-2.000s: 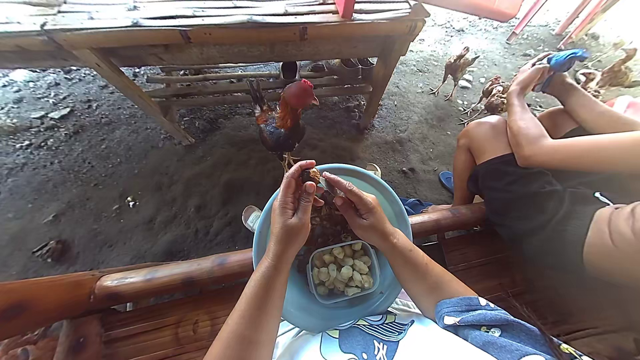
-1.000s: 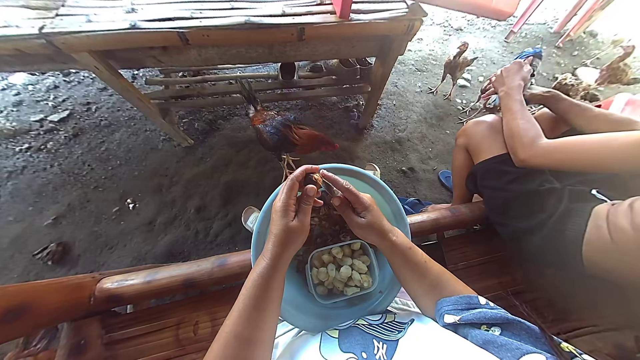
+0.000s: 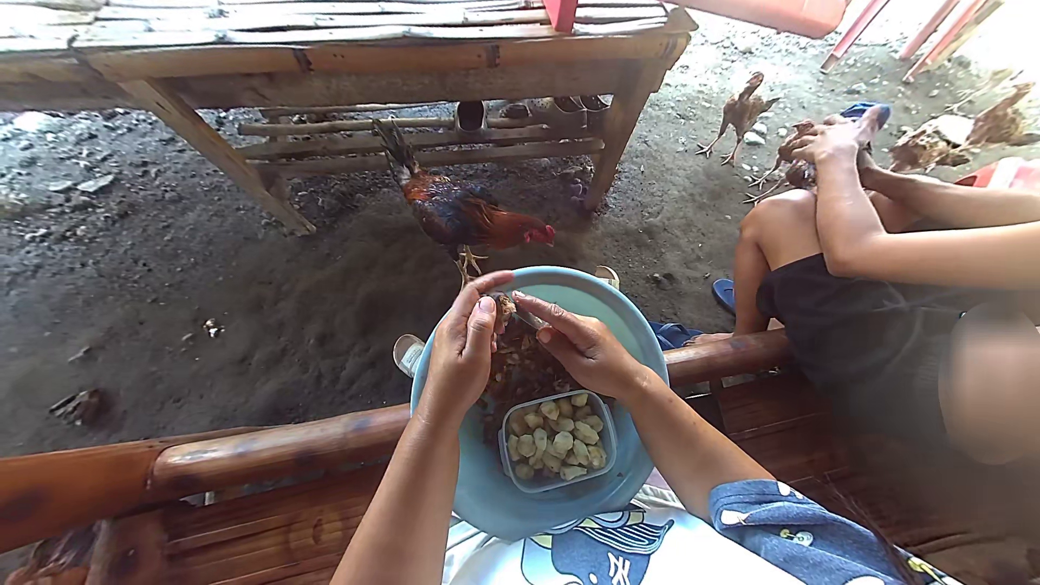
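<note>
Over a round blue plastic basin on my lap, my left hand holds a small brown piece, perhaps a nut or seed. My right hand meets it from the right, its fingers around what looks like a small blade, partly hidden. Brown peelings or shells lie in the basin below my hands. A clear plastic container stands in the basin nearer to me, filled with several pale yellowish peeled pieces.
A rooster stands just beyond the basin, before a bamboo table. A bamboo bench rail runs under the basin. At right sits a person, whose hand is near a blue object. Several more chickens are behind.
The rooster has turned and lowered its head toward the right. The seated person's hands have shifted around the blue object. My hands stay together over the basin, with small finger movements.
</note>
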